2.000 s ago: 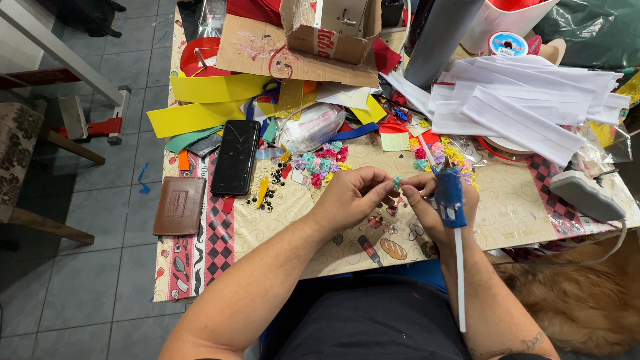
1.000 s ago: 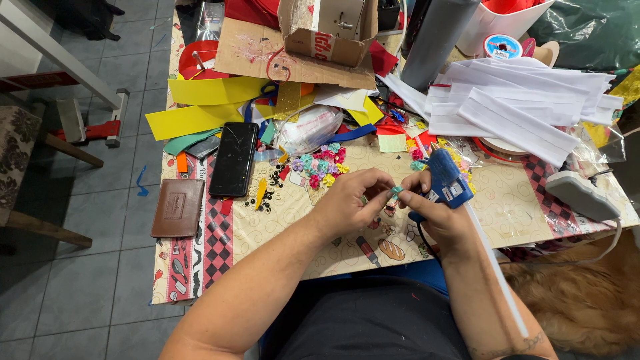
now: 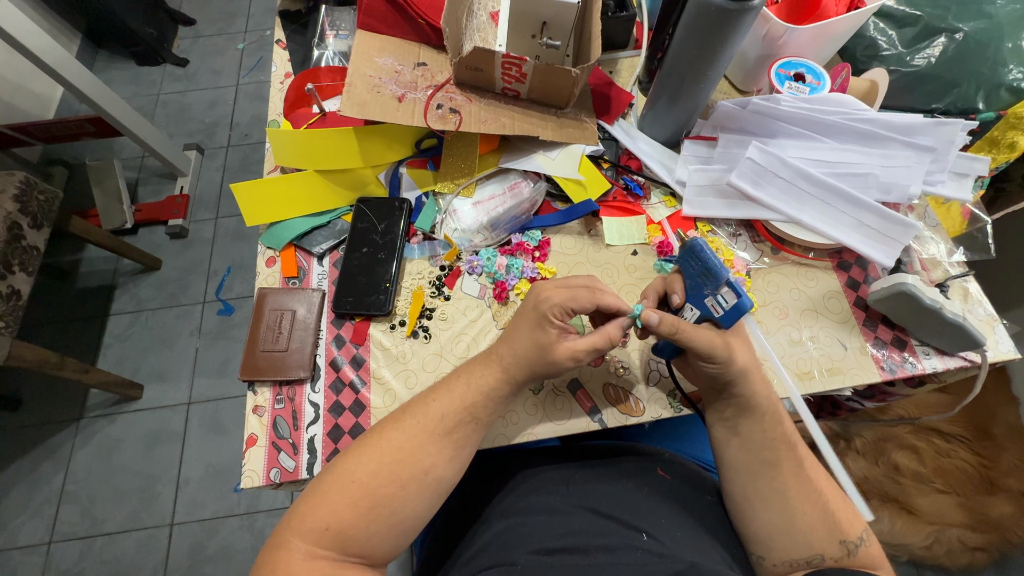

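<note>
My left hand [image 3: 560, 324] pinches a small teal ribbon flower [image 3: 637, 314] between thumb and fingertips. My right hand [image 3: 696, 336] touches the same flower with thumb and fingertip, and it also holds a blue hot glue gun [image 3: 708, 284] against its palm. The gun's nozzle points up and away, and a long white glue stick [image 3: 808, 416] sticks out of its back, over the right forearm. Beyond my left hand lies a pile of small colourful ribbon flowers [image 3: 512, 264]. Black beads [image 3: 440, 284] are scattered to the left of that pile.
A black phone [image 3: 372, 256] and a brown leather wallet [image 3: 282, 334] lie at left. Yellow strips [image 3: 312, 196], a cardboard box [image 3: 524, 76] and a grey cylinder [image 3: 696, 68] stand or lie behind. White folded strips [image 3: 824, 172] are stacked at right, near a white corded device [image 3: 928, 312].
The glue gun has tilted in my right hand, and its glue stick has swung from pointing straight down to slanting down right. Both hands remain together at the teal flower.
</note>
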